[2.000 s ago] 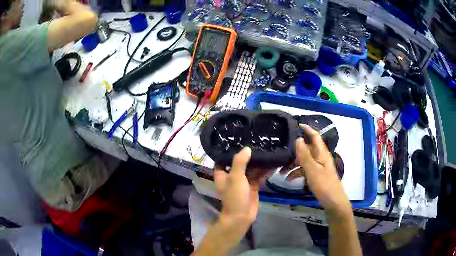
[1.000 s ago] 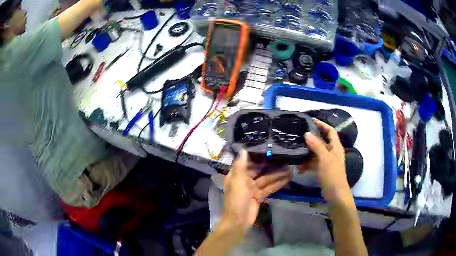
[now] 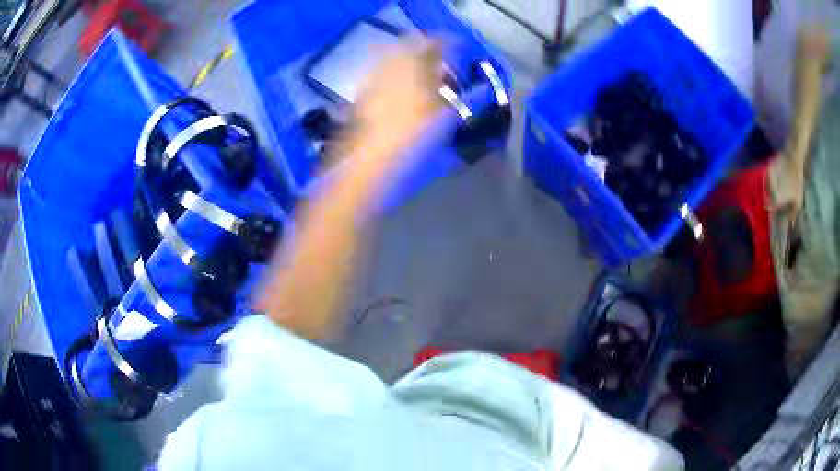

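Observation:
My left hand [image 3: 405, 85] is blurred and reaches over the middle blue bin [image 3: 281, 110]. Whether its fingers hold anything cannot be told. Black headphones with white strips on their bands [image 3: 476, 103] are at that bin's right side, close beside the hand. My right hand is not in view. The black twin-oval unit is not in view either.
A left blue bin [image 3: 69, 166] holds several headphones with white-striped bands [image 3: 175, 241]. A right blue bin [image 3: 576, 202] holds black parts [image 3: 645, 147]. Red stools stand at right [image 3: 737, 244] and upper left [image 3: 122, 23]. Another person's leg is at far right.
The view has swung from the bench to the floor bins. My left hand has left the twin-oval unit and is over the middle bin. My right hand and the unit have gone out of view.

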